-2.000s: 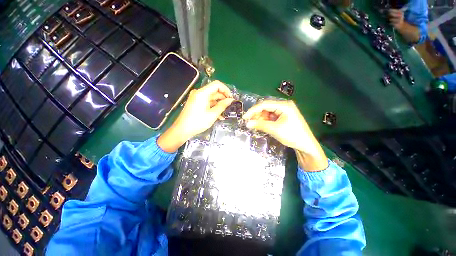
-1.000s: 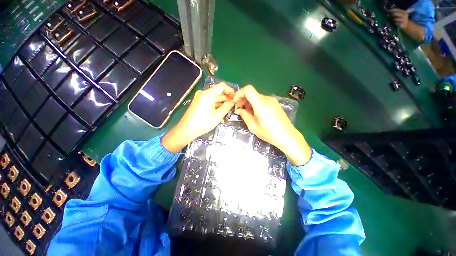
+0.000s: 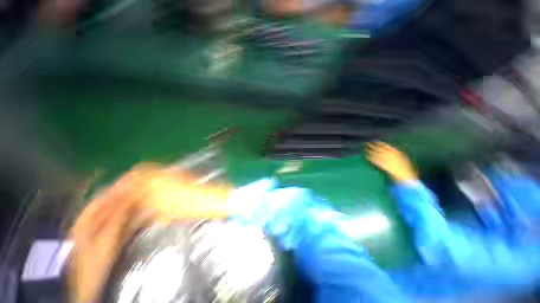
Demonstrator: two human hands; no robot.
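Observation:
The view is heavily blurred. My left hand (image 3: pixel 97 248) is at the lower left, above the left side of the clear tray. My right hand (image 3: pixel 157 192) reaches in from the right and meets or overlaps my left hand at the tray's upper left. The fingers of both hands are smeared, and whether they hold a part cannot be seen. The clear tray (image 3: pixel 222 257) lies below my right forearm, with strong white glare.
A pale, blurred flat object, perhaps the smartphone (image 3: pixel 47 259), is at the lower left. Dark ribbed trays (image 3: pixel 331 127) are right of centre. Another person's hand (image 3: pixel 391 161) and blue sleeve are at the right. Blurred loose parts (image 3: pixel 284 35) and another blue sleeve (image 3: pixel 385 15) are at the top.
The view has swung to the right, so my hands and the clear tray now appear lower left. A person at the right has come into view. My hands remain close together.

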